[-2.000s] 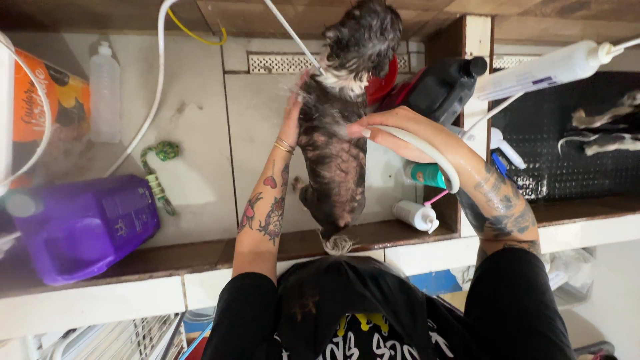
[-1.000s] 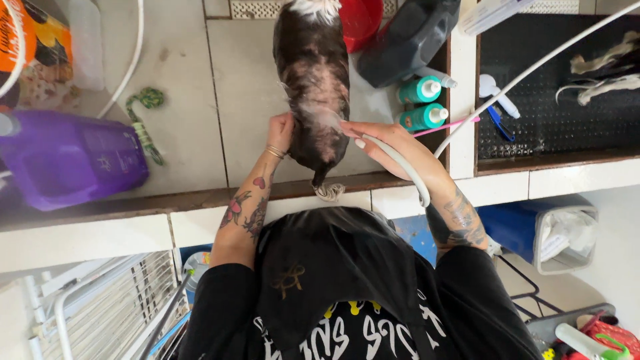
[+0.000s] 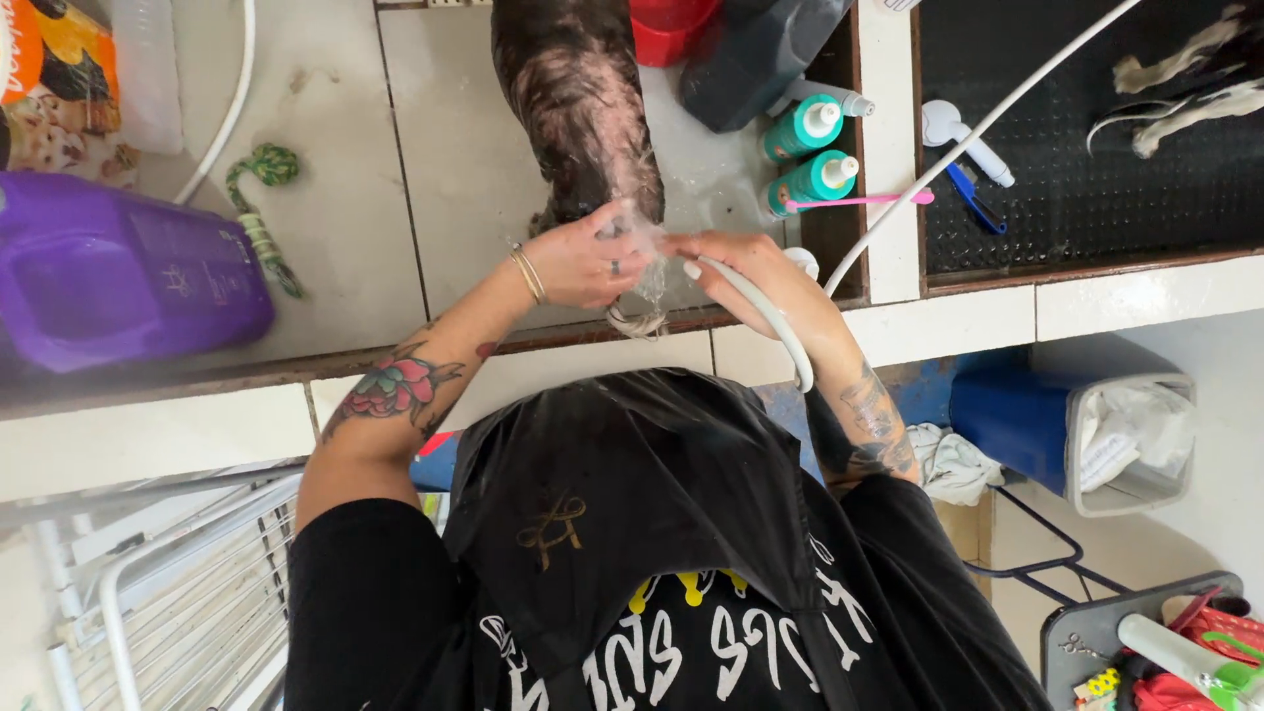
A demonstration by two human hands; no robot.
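A wet dark-coated dog (image 3: 583, 99) stands in the tiled basin, its head beyond the top of the view. My left hand (image 3: 590, 259) is at its rear end, fingers curled over the tail base; whether they grip the tail is hidden by spray. The pale tail tip (image 3: 637, 321) hangs below that hand. My right hand (image 3: 755, 276) holds the end of a white hose (image 3: 780, 326) just right of the rump, and water sprays from it onto my left fingers and the dog.
A purple jug (image 3: 128, 272) and green rope toy (image 3: 265, 212) lie left. To the right are a red bowl (image 3: 673, 30), dark jug (image 3: 755, 64), teal bottles (image 3: 815, 183), a pink-handled brush (image 3: 859, 201) and a basin divider (image 3: 889, 148). Another animal's legs (image 3: 1195, 89) show far right.
My left hand has moved from the dog's side to its rear by the tail. The hose in my right hand now sprays there, lower than before. The view has shifted.
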